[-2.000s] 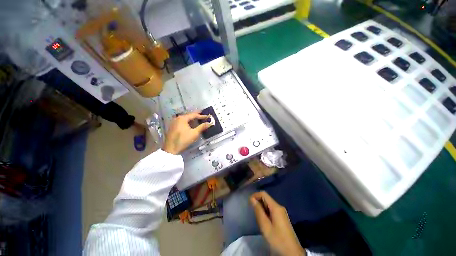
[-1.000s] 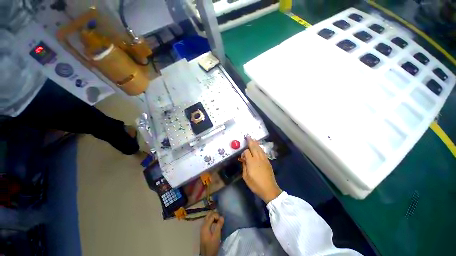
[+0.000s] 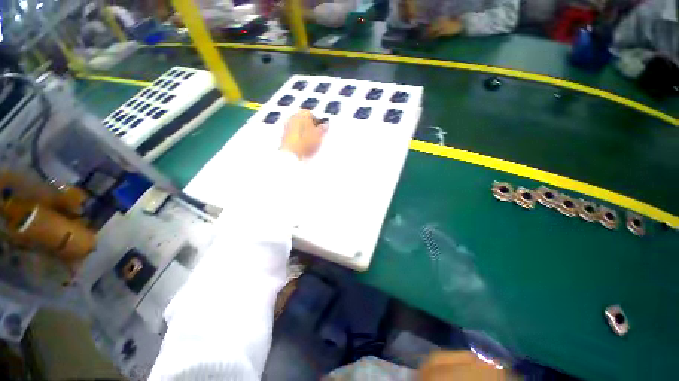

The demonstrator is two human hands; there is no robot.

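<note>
My left hand [image 3: 303, 134] reaches over the white foam tray [image 3: 350, 186], with its fingertips closed on a black housing [image 3: 321, 120] at the third row. Whether the housing is lifted from its pocket cannot be told. Other black housings [image 3: 362, 113] fill pockets at the tray's far end. My right hand [image 3: 458, 367] is low at the bottom edge, blurred and cut off. A shiny streak shows beside it, and its grip cannot be made out. A copper-coloured metal case [image 3: 132, 269] sits on the black fixture [image 3: 141, 278] of the machine at left.
Several copper-coloured metal cases [image 3: 568, 205] stand in a row on the green mat [image 3: 514, 275], with a single case [image 3: 616, 320] nearer. A second foam tray [image 3: 152, 104] lies at upper left. The orange dispensing cylinder [image 3: 52, 225] is at left. Other people work beyond the yellow posts [image 3: 207, 48].
The view has swung right, from the machine to the tray and mat. My left hand has gone from my lap to the tray. My right hand has left the machine's front panel.
</note>
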